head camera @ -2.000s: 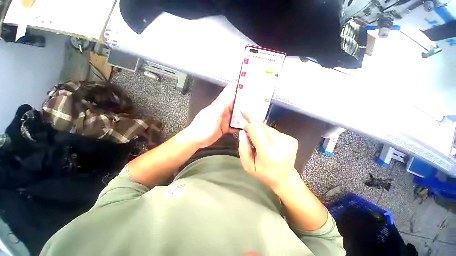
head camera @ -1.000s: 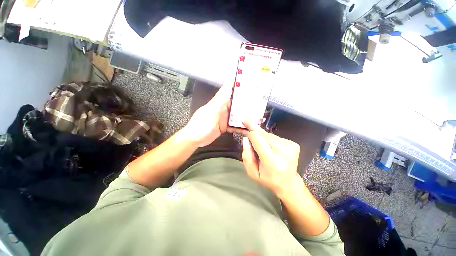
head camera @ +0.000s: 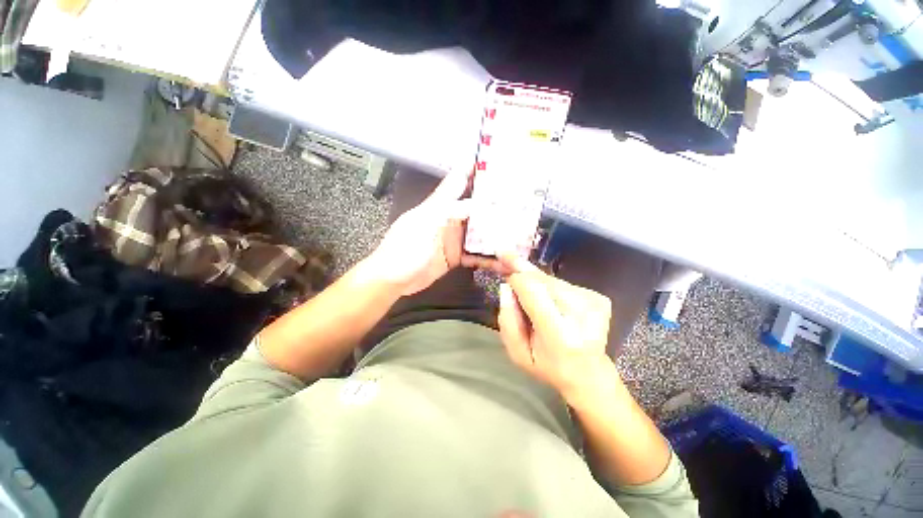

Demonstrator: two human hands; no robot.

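A smartphone [head camera: 514,172] with a lit white screen is held upright over the lap, in front of the table edge. My left hand [head camera: 425,243] holds it by its lower left side and bottom. My right hand [head camera: 557,319] is at the phone's lower right corner, fingers curled, with a fingertip at the bottom edge; whether it touches the screen is hard to tell. The black garment [head camera: 597,61] lies on the table behind the phone. A plaid piece [head camera: 715,93] shows at its right end.
The sewing machine [head camera: 779,61] stands at the upper right of the white table [head camera: 698,197]. A plaid heap [head camera: 192,238] and black cloth [head camera: 91,354] lie at left, below table level. A blue crate [head camera: 714,425] with black cloth stands on the speckled floor at right.
The right fingertip has moved from the lower part of the screen down to the phone's bottom edge. The phone stays in my left hand. The view has shifted slightly.
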